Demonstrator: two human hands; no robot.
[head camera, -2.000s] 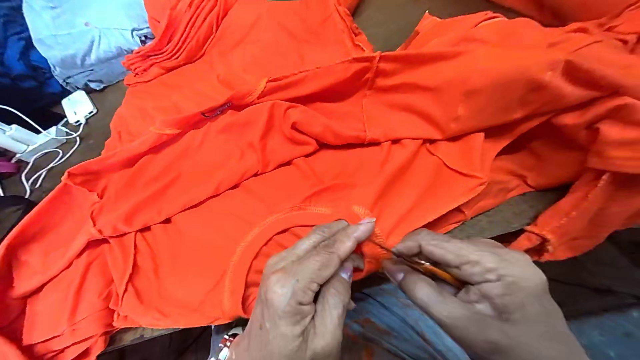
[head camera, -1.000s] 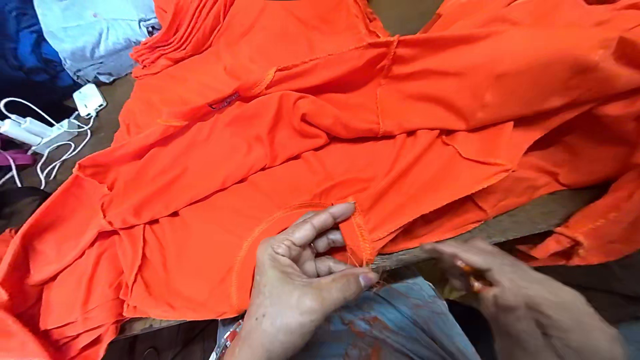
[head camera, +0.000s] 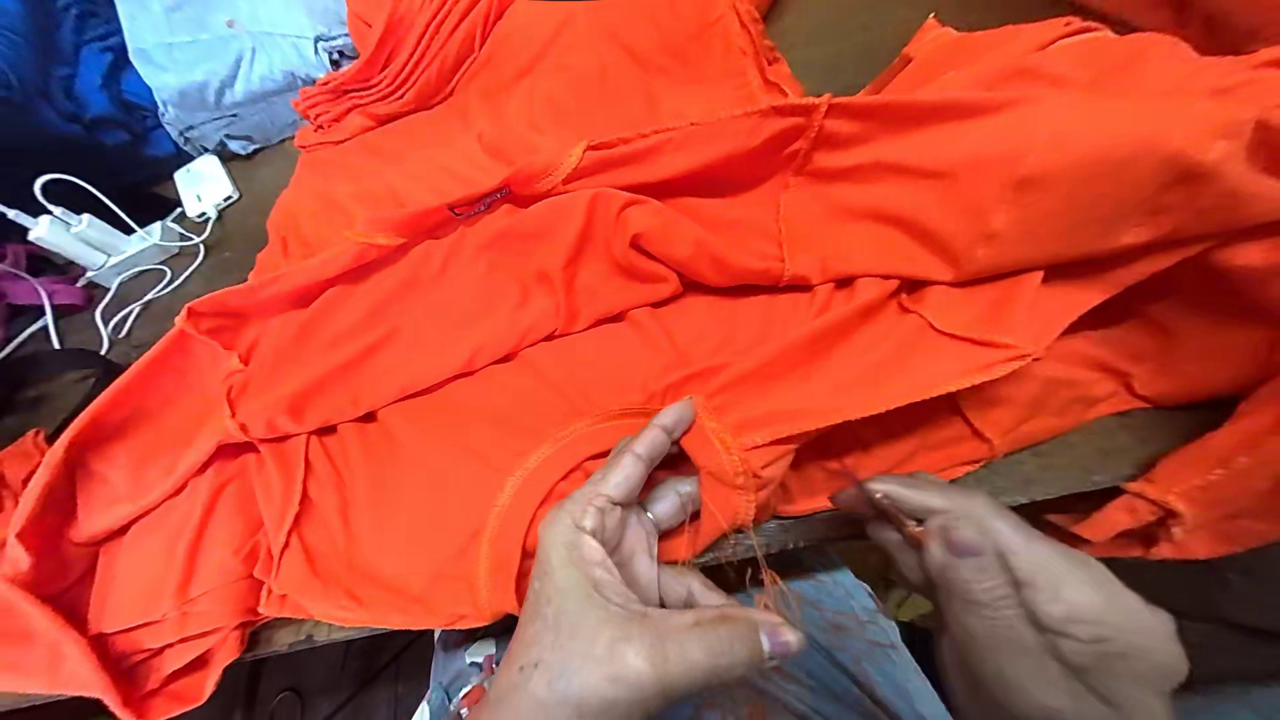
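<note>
An orange knit garment [head camera: 430, 480] lies spread over a wooden table, its seams showing. My left hand [head camera: 640, 570] is at the curved, stitched neckband [head camera: 730, 460], with one finger behind the fabric edge and the thumb apart from it. Loose orange threads [head camera: 770, 590] hang from the band's edge beside the thumb. To the right, my right hand [head camera: 1010, 570] grips a small slender tool [head camera: 893, 512], mostly hidden by the fingers; its kind cannot be told. The tool's tip is apart from the neckband.
More orange garments [head camera: 400, 80] lie folded at the back. Light blue folded cloth [head camera: 240, 60] and dark blue cloth [head camera: 80, 80] are at the back left. A white power strip with chargers and cables [head camera: 130, 260] sits at the left. The table's front edge [head camera: 330, 635] runs below the fabric.
My right hand was at the neckband beside my left hand and has moved away to the right. The fingers of my left hand have spread apart, and loose threads now show at the band.
</note>
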